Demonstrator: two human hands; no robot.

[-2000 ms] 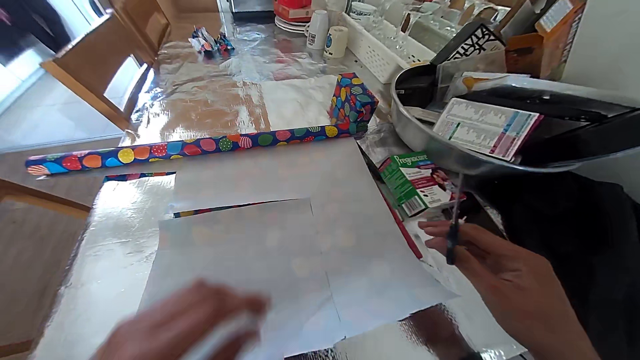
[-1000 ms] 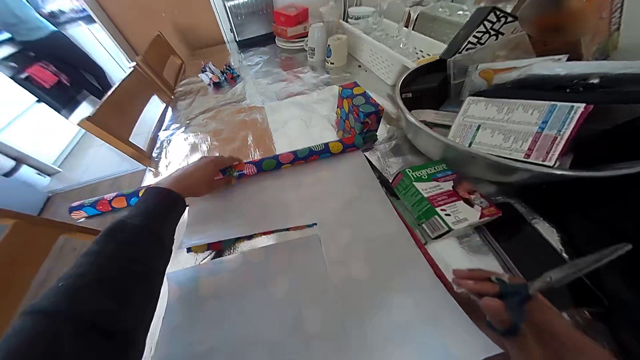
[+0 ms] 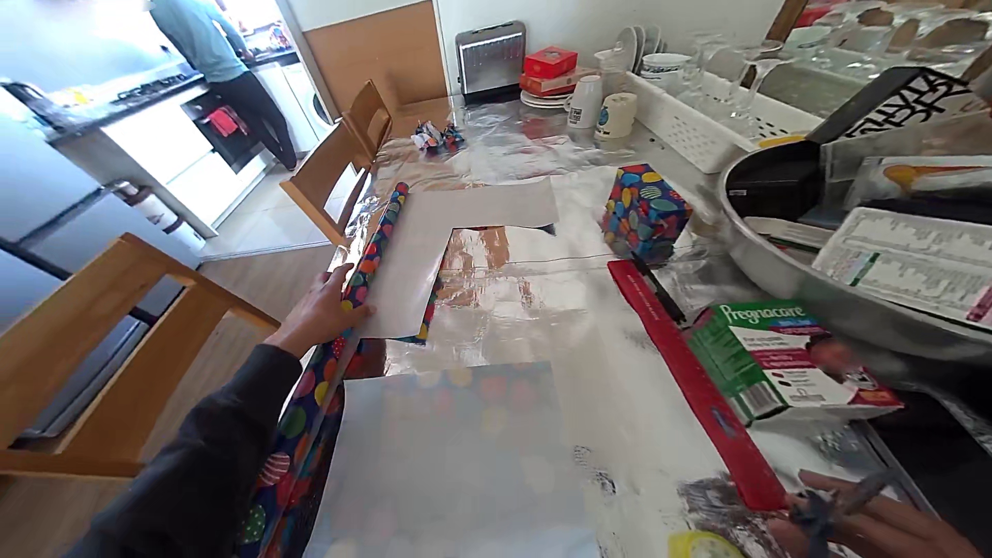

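Observation:
My left hand (image 3: 322, 310) grips a roll of balloon-patterned wrapping paper (image 3: 376, 252) along the table's left side. An L-shaped part of the paper (image 3: 411, 263), white side up, extends from the roll. A separate cut sheet (image 3: 457, 465) lies white side up nearer to me. At the lower right my right hand (image 3: 868, 515) holds scissors (image 3: 833, 504), partly blurred, beside the end of a red ruler (image 3: 697, 387). A black pen (image 3: 659, 291) lies against the ruler's far end. Just beyond it stands a box wrapped in the same balloon paper (image 3: 647, 209).
A green and white carton (image 3: 783, 360) lies right of the ruler, beside a large metal bowl (image 3: 814, 287) full of packets. Mugs (image 3: 616, 116), a white basket (image 3: 682, 136) and a toaster (image 3: 492, 62) stand farther back. Wooden chairs (image 3: 170, 287) line the left; a person (image 3: 225, 70) stands in the kitchen.
The roll, across the table earlier, now runs along its left side with my left hand on it. The cut sheet lies apart from the rest. The red ruler is uncovered.

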